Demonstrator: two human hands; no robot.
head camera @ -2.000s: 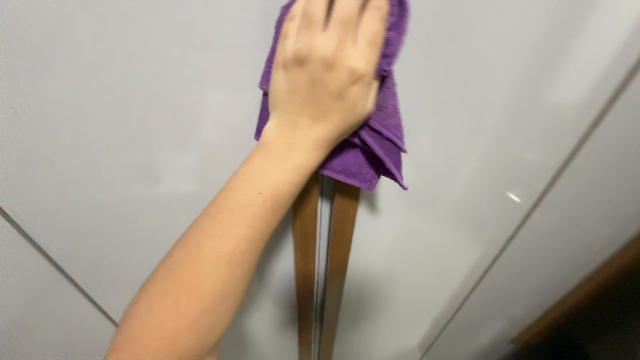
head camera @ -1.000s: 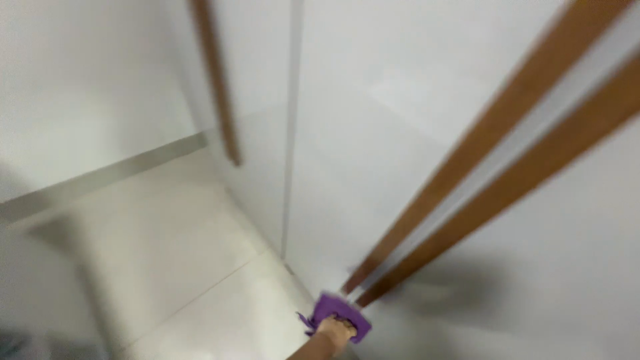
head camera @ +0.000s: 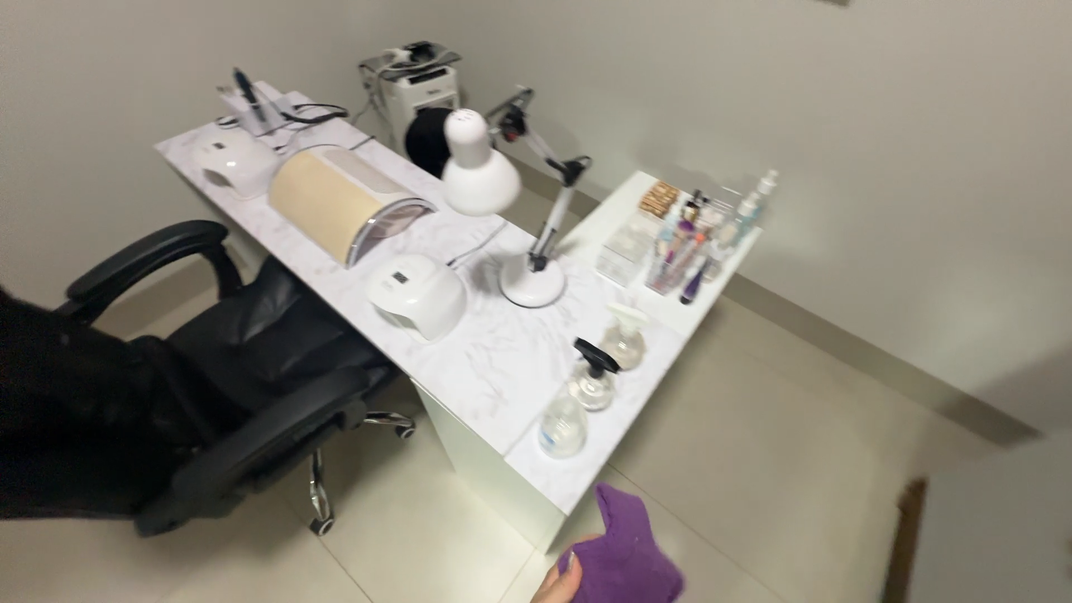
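My left hand point(head camera: 559, 582) enters at the bottom edge, its fingers closed on a purple cloth point(head camera: 628, 553), which hangs out to the right of the hand. Hand and cloth are just below the near corner of a marble-patterned desk point(head camera: 494, 377). Near that corner stand a clear bottle point(head camera: 563, 429), a clear pump bottle with a black top point(head camera: 593, 385) and another with a white top point(head camera: 623, 339). My right hand is out of view.
A white desk lamp point(head camera: 533, 283), white nail lamps point(head camera: 416, 293) and a beige curved device point(head camera: 331, 201) stand on the desk. Cosmetic tools fill a clear organizer point(head camera: 670, 264). A black office chair point(head camera: 276, 335) is at left, a white machine point(head camera: 423, 92) behind.
The view has swung from white cabinet doors with wooden handles to the desk. My left hand, earlier with the purple cloth against the handles, is now away from them, still holding the cloth.
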